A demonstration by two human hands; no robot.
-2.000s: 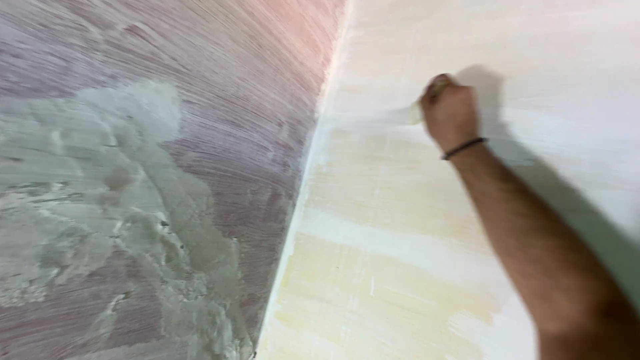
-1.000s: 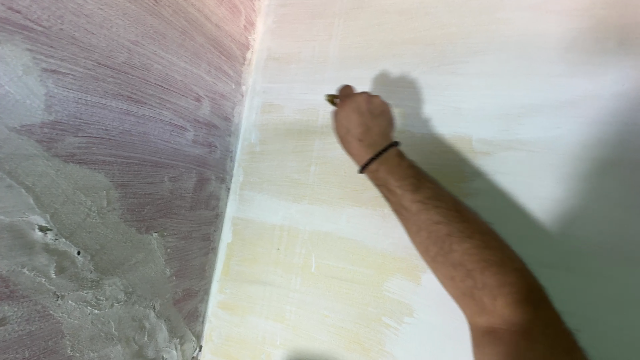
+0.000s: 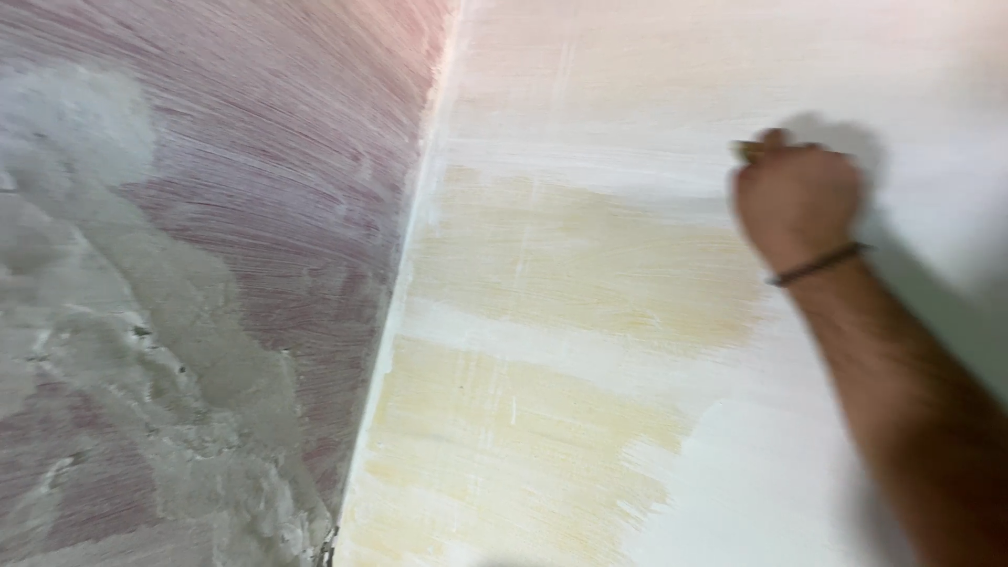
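Observation:
My right hand (image 3: 799,197), with a dark bracelet (image 3: 820,265) at the wrist, is raised against the pale wall (image 3: 756,465) at the upper right. Its fingers are closed on a slim yellowish handle (image 3: 752,150), perhaps a paintbrush's; the working end is hidden or blurred. White paint covers much of this wall, and yellowish patches (image 3: 583,268) show through in streaks left of the hand. My left hand is out of view.
A purplish, streaked wall (image 3: 315,189) with rough grey plaster (image 3: 189,346) fills the left side. The corner (image 3: 400,276) between the two walls runs steeply down, with a white edge. The arm's shadow lies on the pale wall at right.
My right hand has moved right across the pale wall, away from the corner, since one second ago. The handle stays in its grip. The view has shifted.

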